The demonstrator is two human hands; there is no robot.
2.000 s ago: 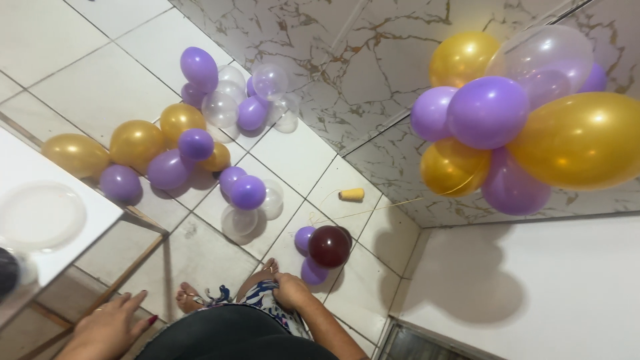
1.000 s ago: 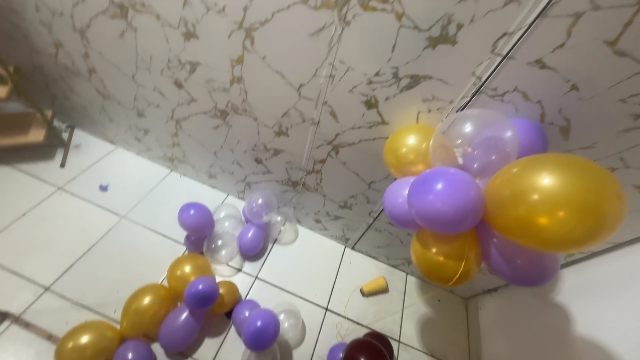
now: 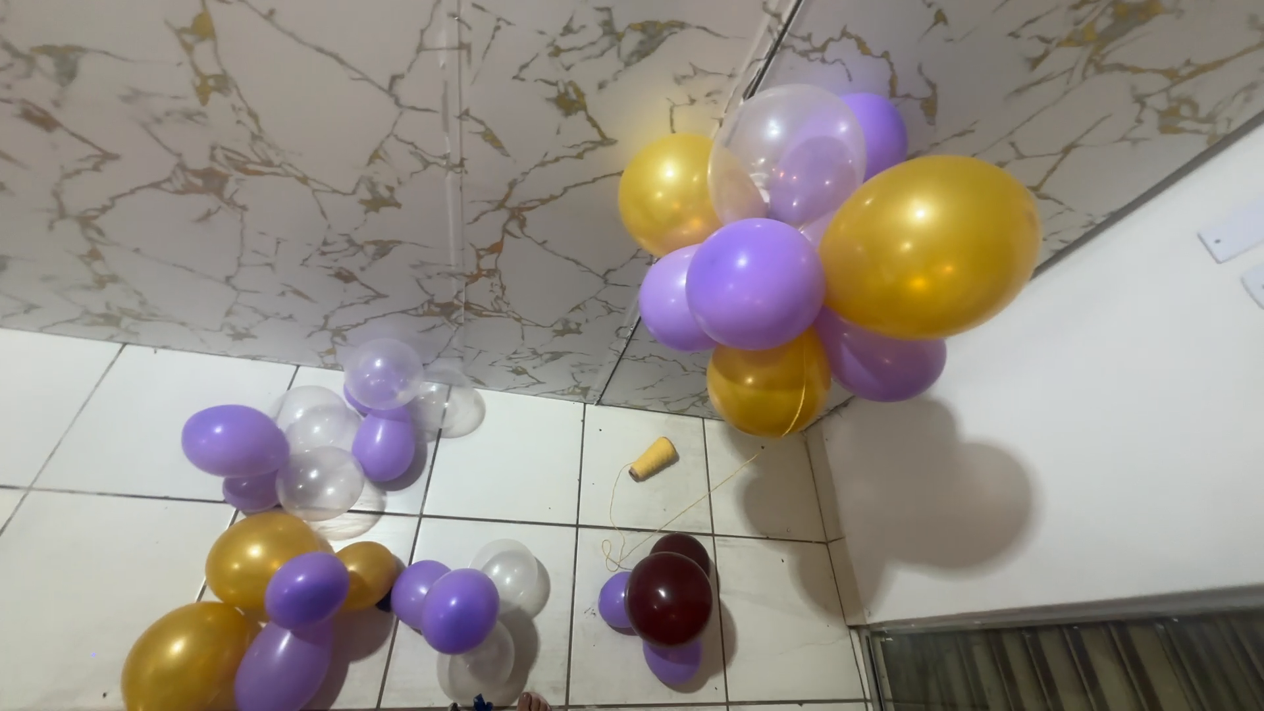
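Note:
Neither of my hands shows in the head view now, so what they hold is hidden. A cluster of gold, purple and clear balloons (image 3: 755, 284) hangs at the upper right, by the corner of the walls. Yellow string runs from it down to a yellow spool of thread (image 3: 654, 459) on the floor. Below the spool lies a cluster of dark red and purple balloons (image 3: 670, 598). Purple and clear balloons (image 3: 459, 611) lie left of it. Farther left are gold and purple balloons (image 3: 265, 561), with more purple and clear balloons (image 3: 235, 440) above them.
A marble-patterned wall (image 3: 326, 178) rises behind the white tiled floor (image 3: 499, 459). At the right stands a white wall (image 3: 1066, 474) with a dark slatted panel (image 3: 1076, 664) at its foot. Toes (image 3: 533, 701) show at the bottom edge.
The view has tilted up and away from my body. Both hands, seen two seconds ago at the lower edge, are out of view, as is the white table at the left.

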